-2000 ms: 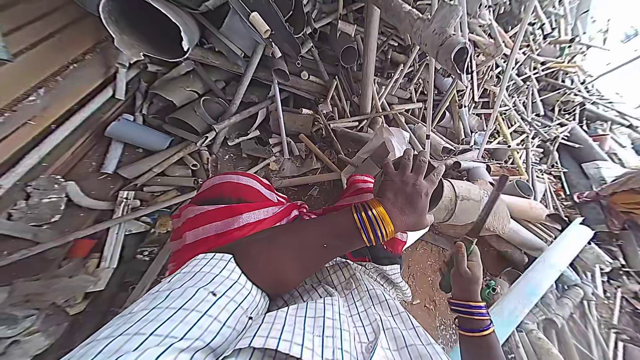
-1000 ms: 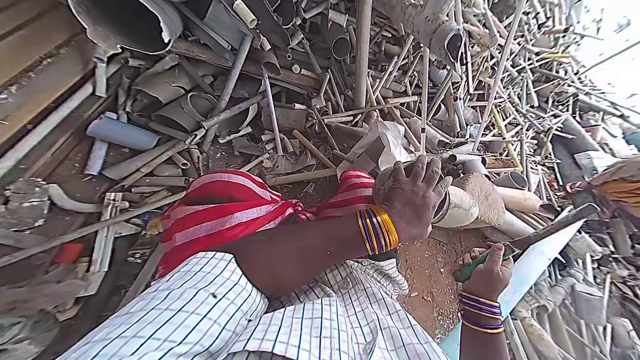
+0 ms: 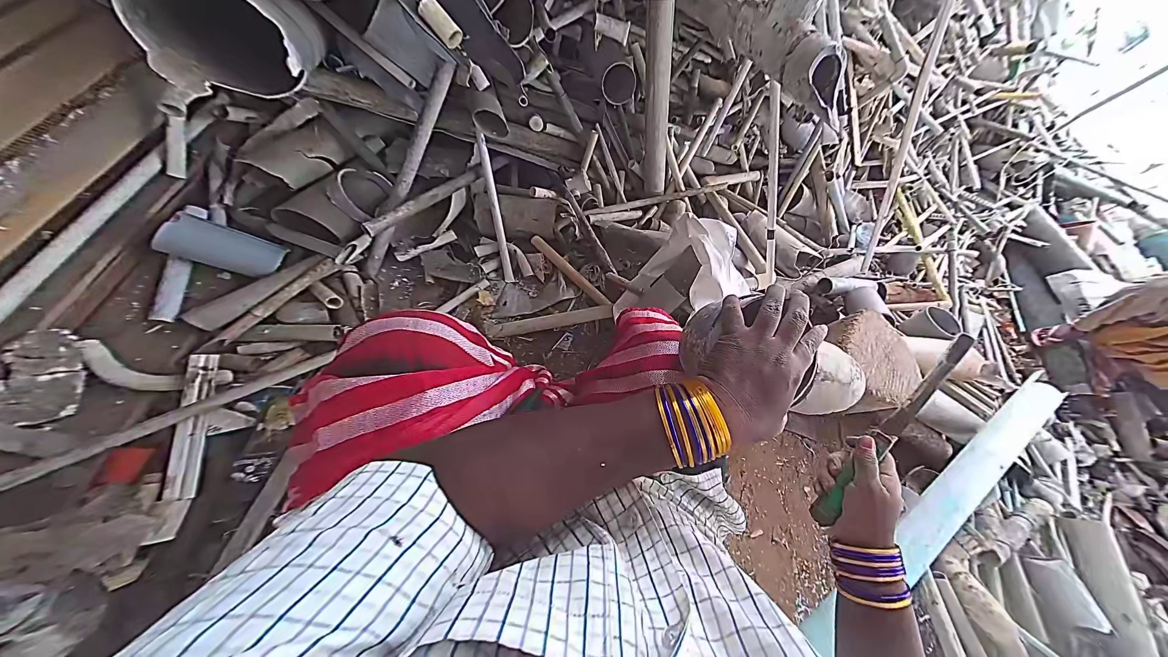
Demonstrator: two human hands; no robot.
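My left hand (image 3: 753, 370), with yellow and purple bangles at the wrist, lies spread over a dark, rounded pipe piece (image 3: 698, 342) near the red and white striped cloth (image 3: 411, 374) on my legs. Its fingers reach around the far side of that piece, and a pale pipe end (image 3: 835, 379) shows just to the right. My right hand (image 3: 867, 493) is closed around the green handle (image 3: 832, 497) of a tool with a long, dark blade (image 3: 931, 383), which points up and to the right. A brown block (image 3: 876, 360) sits behind the blade, beside the pale pipe end.
Broken plastic pipes (image 3: 411, 164) are heaped in front. A wide grey pipe (image 3: 228, 46) lies at the upper left, a blue-grey pipe piece (image 3: 219, 245) below it. A long pale blue strip (image 3: 976, 465) slants along the right. Another person's clothing (image 3: 1131, 328) shows at the right edge.
My right hand has swung the blade out to the right and then back to a steeper slant. A dark pipe piece, hardly visible at first, now shows under my left hand.
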